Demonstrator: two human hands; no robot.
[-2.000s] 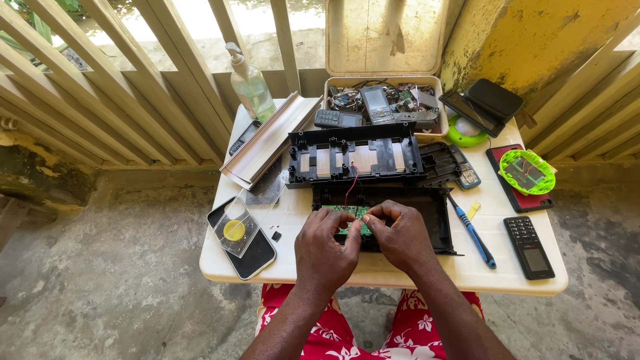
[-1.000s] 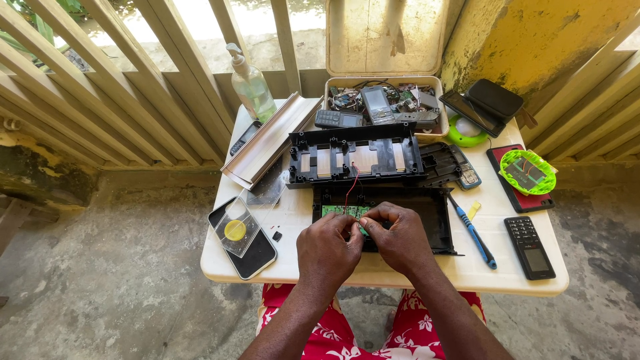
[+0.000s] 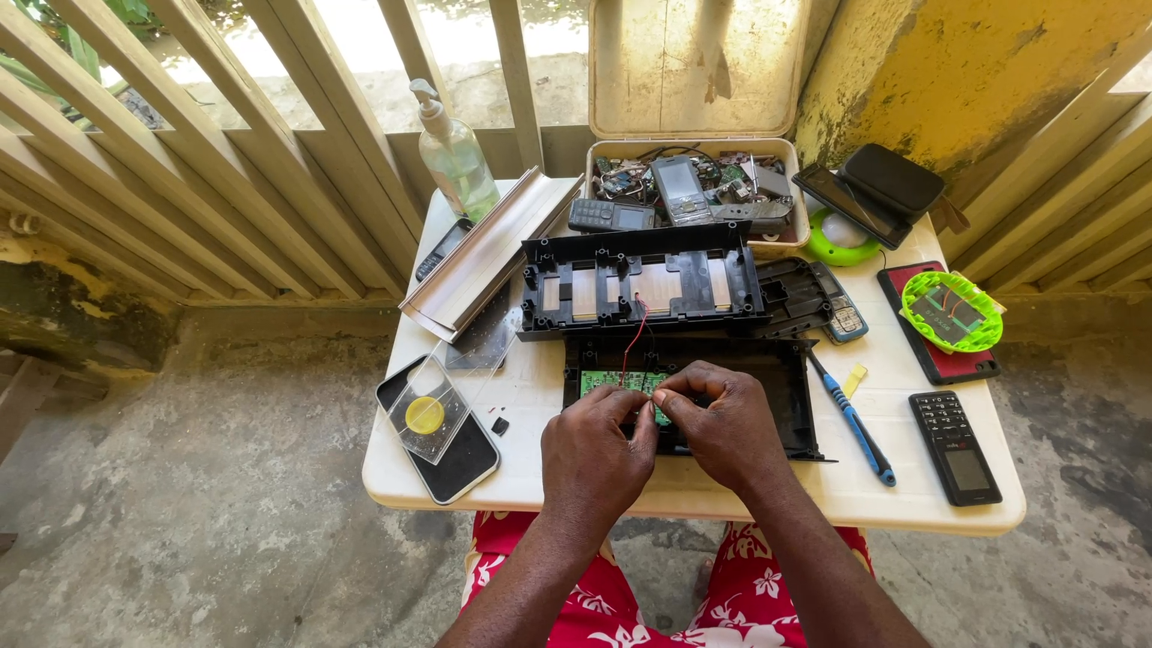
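Note:
A green circuit board [image 3: 601, 382] lies in the lower black plastic housing [image 3: 792, 396], partly covered by my hands. My left hand [image 3: 598, 441] is at the board's near edge, thumb and forefinger pinched together. My right hand [image 3: 724, 418] meets it from the right, its thumb and forefinger also pinched near the left fingertips. Whatever small part is between the fingertips is too hidden to tell. A red wire [image 3: 635, 340] and a dark wire run from the board up to a second black plastic housing [image 3: 643, 310], which rests just behind.
A blue-and-black screwdriver [image 3: 855, 423] and a keypad phone [image 3: 956, 448] lie at right. Behind stands an open plastic box [image 3: 801, 193] of phone parts. A pump bottle [image 3: 457, 162], a metallic-looking panel [image 3: 490, 256] and a smartphone [image 3: 450, 468] under a clear plate [image 3: 432, 418] are at left.

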